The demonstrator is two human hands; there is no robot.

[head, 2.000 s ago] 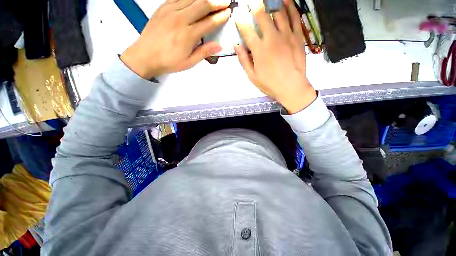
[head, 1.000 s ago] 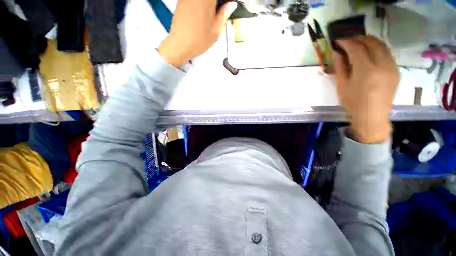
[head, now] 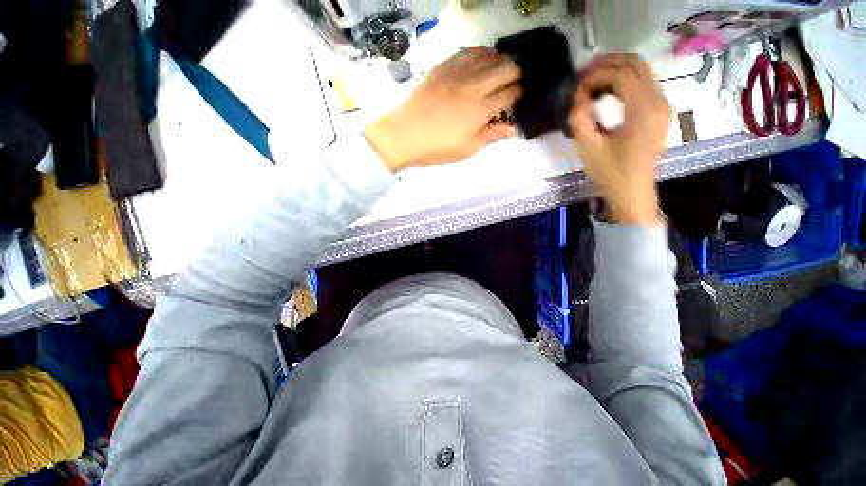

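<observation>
A stack of black fabric pieces (head: pixel 543 76) lies on the white table between my hands. My left hand (head: pixel 454 109) is at its left edge, with its fingertips closed on dark fabric there. My right hand (head: pixel 622 123) is blurred, its fingers curled at the stack's right edge. A small white patch shows between these fingers; whether it is an object or the table seen through a gap is unclear. The sewing machine's presser foot area (head: pixel 387 40) is at the top, left of the stack.
Red-handled scissors (head: pixel 774 93) lie at the right. A blue strip (head: pixel 226 106), dark fabric strips (head: pixel 123 104) and a shiny yellow-brown board (head: pixel 84 228) are at the left. The table's front edge (head: pixel 456 214) crosses below my hands. A blue basket (head: pixel 807 228) is beneath at right.
The view has turned to the right. My left hand has moved from the needle area to the black stack. My right hand has moved from the stack's front to its right edge.
</observation>
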